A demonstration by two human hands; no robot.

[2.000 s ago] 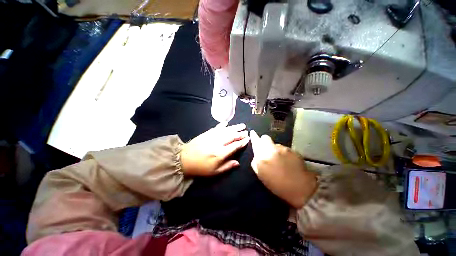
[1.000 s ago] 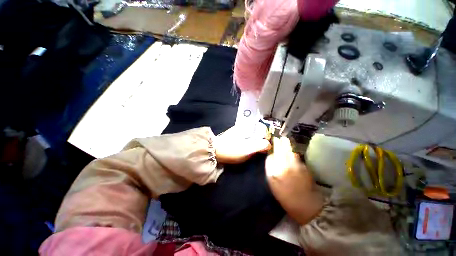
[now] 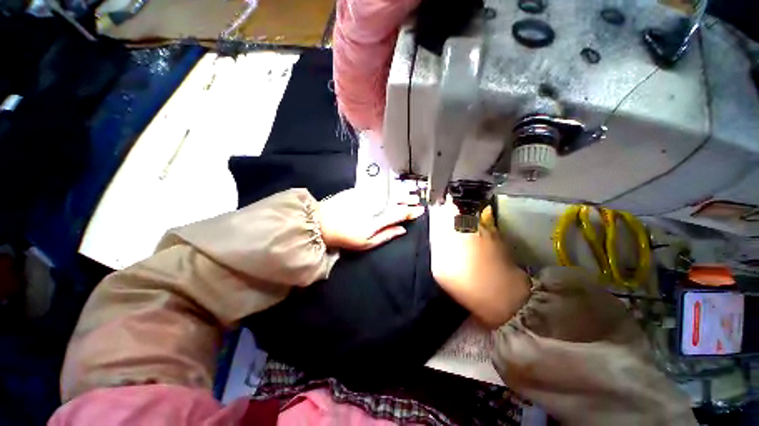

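Note:
A black fabric panel point(image 3: 358, 291) lies across the table and hangs over its front edge towards my lap. My left hand point(image 3: 370, 218) lies flat on it, fingers together, left of the needle area of the sewing machine point(image 3: 574, 108). My right hand point(image 3: 470, 262) is at the fabric's right edge, right below the presser foot area; its fingertips are partly hidden by the machine's small attachment point(image 3: 467, 218) and blurred in glare. Whether the right fingers pinch the cloth is unclear. The needle itself cannot be made out.
Yellow-handled scissors point(image 3: 602, 245) lie right of the needle area. A lit phone point(image 3: 712, 322) is further right. A pink fluffy cover point(image 3: 364, 66) hangs left of the machine head, above a pale plate point(image 3: 372, 179). Ruler marks show on the table's front edge point(image 3: 466, 354).
Since the oldest frame, the fabric and both hands have moved forward towards the needle, and the front table edge shows. The view swung away and back. The right hand has reached beside the attachment.

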